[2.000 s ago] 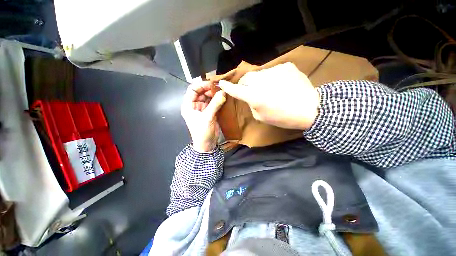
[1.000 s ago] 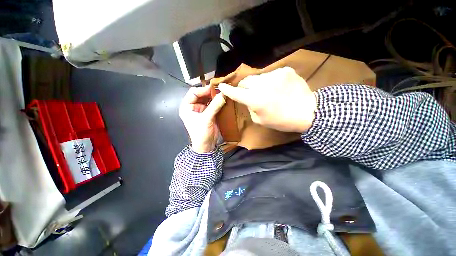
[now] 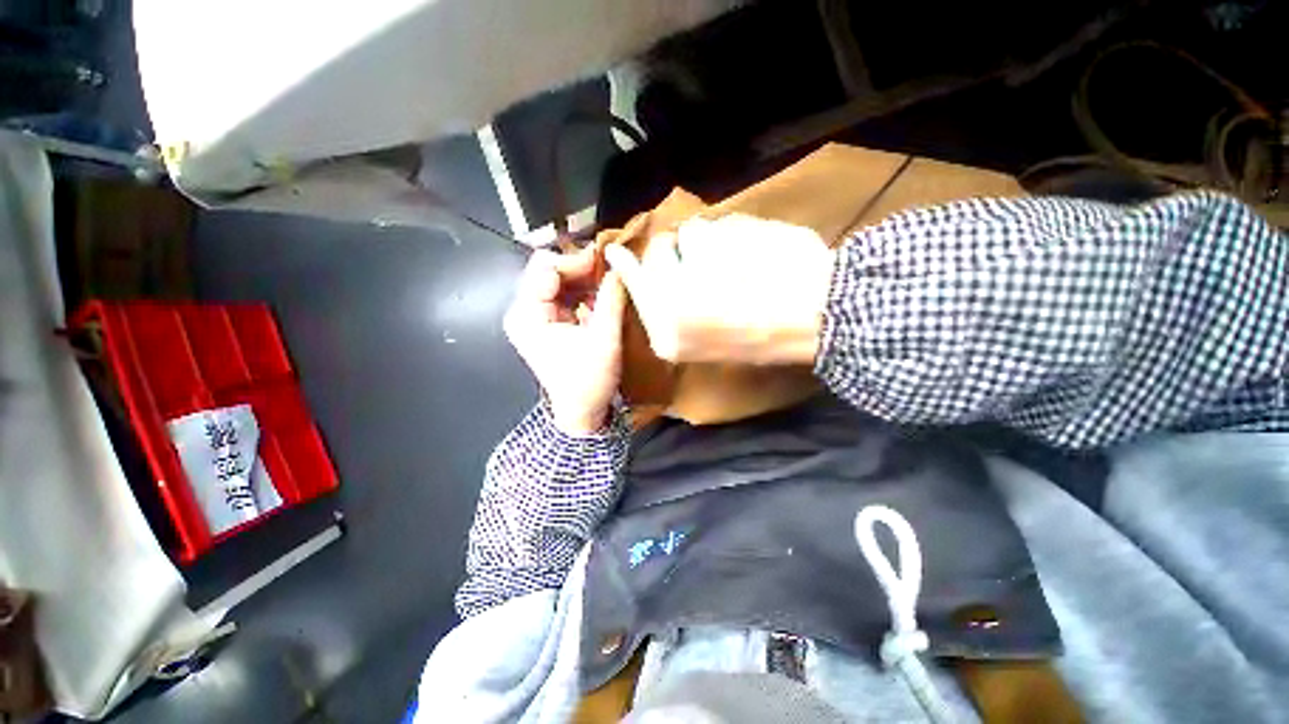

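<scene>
A tan canvas bag (image 3: pixel 862 191) lies over the lap, creased, with a smoother orange-brown leather part (image 3: pixel 648 371) at its left end. My left hand (image 3: pixel 568 333) pinches the bag's left edge between thumb and fingers. My right hand (image 3: pixel 735 290) lies over the bag, its fingertips at the same edge, touching or nearly touching my left fingertips. The right hand's fingers are curled, and whether they hold a small tool or thread is hidden.
A white-covered table edge (image 3: pixel 354 85) crosses the upper left. A red divided tray (image 3: pixel 290 431) with a white handwritten label stands at left, beside a white-covered surface (image 3: pixel 71 467). Thin tan straps (image 3: pixel 1096 120) hang at upper right. A white cord loop (image 3: pixel 896 566) hangs over the dark apron.
My right hand has turned and drawn its fingers in closer to my left hand at the bag's edge, and the right forearm has risen slightly. My left hand keeps its pinch.
</scene>
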